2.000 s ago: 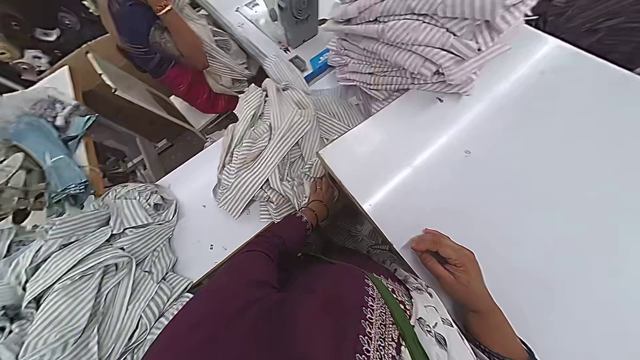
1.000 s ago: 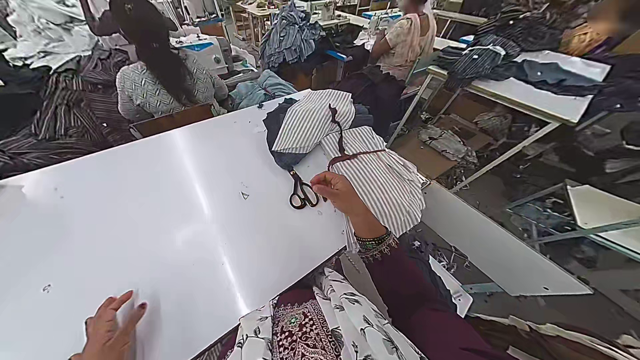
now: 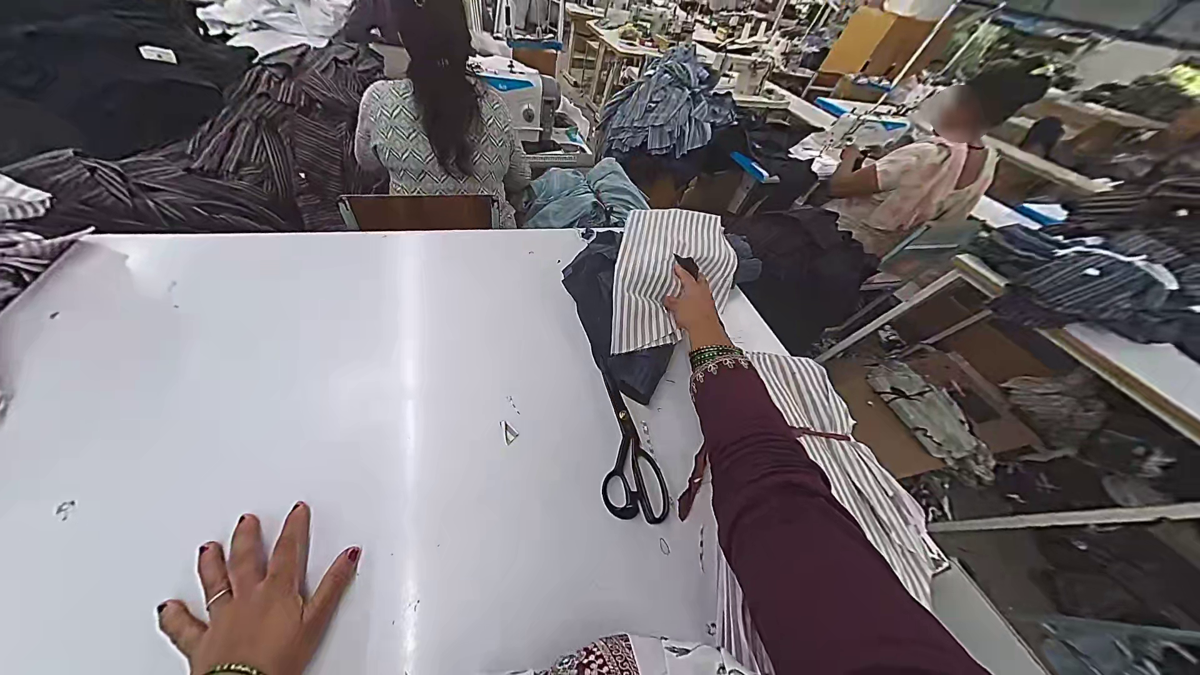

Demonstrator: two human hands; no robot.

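Observation:
My left hand rests palm down on the white table with its fingers spread, holding nothing. My right hand reaches to the back right corner, its fingers closed around a small dark thing that I cannot identify, over a folded striped cloth. That cloth lies on dark blue cloth. Black-handled scissors point away from me, their blades partly under the dark cloth. Under and beside my right sleeve, a striped fabric bundle with a dark red tie hangs over the table's right edge.
The white table carries small thread scraps. Beyond its back edge, a person sits at a sewing machine. Another person works farther right. Dark striped garments are piled at back left; a side table with cloth stands right.
The view has swung widely. My right hand, beside the scissors handles one second ago, has moved away from me to the folded striped cloth. My left hand stays spread on the table.

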